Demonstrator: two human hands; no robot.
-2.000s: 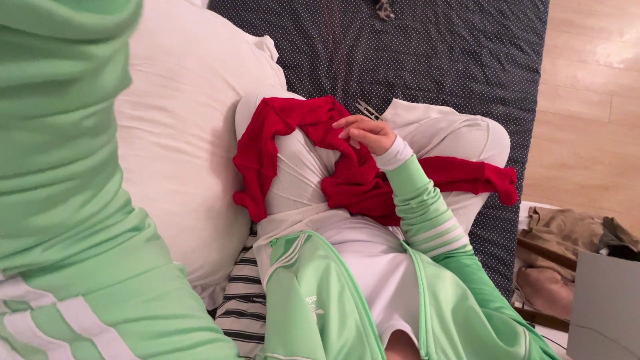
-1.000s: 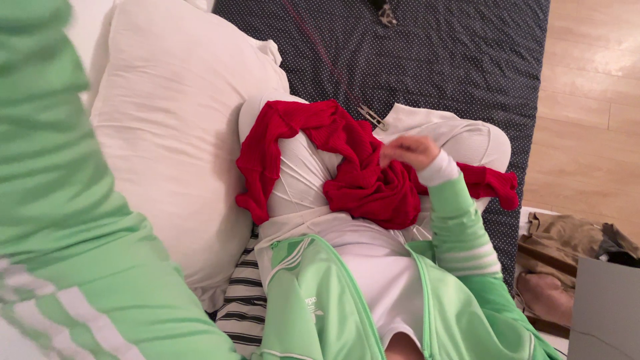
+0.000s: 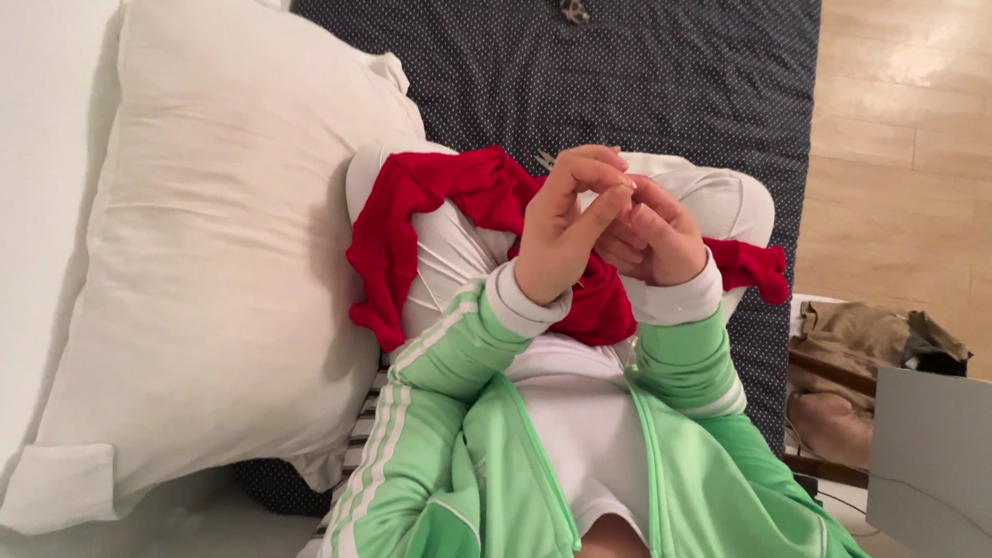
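Over my lap lies a red knitted garment (image 3: 387,240), draped across both legs in white trousers (image 3: 457,248). My left hand (image 3: 562,221) and my right hand (image 3: 659,232) meet above it, fingertips pinched together. Whether a thin thing such as a thread or needle is between the fingertips is too small to tell. Partly behind the hands, small metal snips (image 3: 545,160) lie by the edge of the lap.
A large white pillow (image 3: 225,248) lies to the left on a dark dotted bedcover (image 3: 659,85). A small patterned item (image 3: 574,11) is at the top. Brown cloth (image 3: 852,337) and a grey panel (image 3: 930,457) stand at the lower right, beside a wooden floor (image 3: 891,201).
The arm raised at the left side has come down, and its hand now meets the other above the red garment. The red thread seen stretched over the bedcover a second ago no longer shows there.
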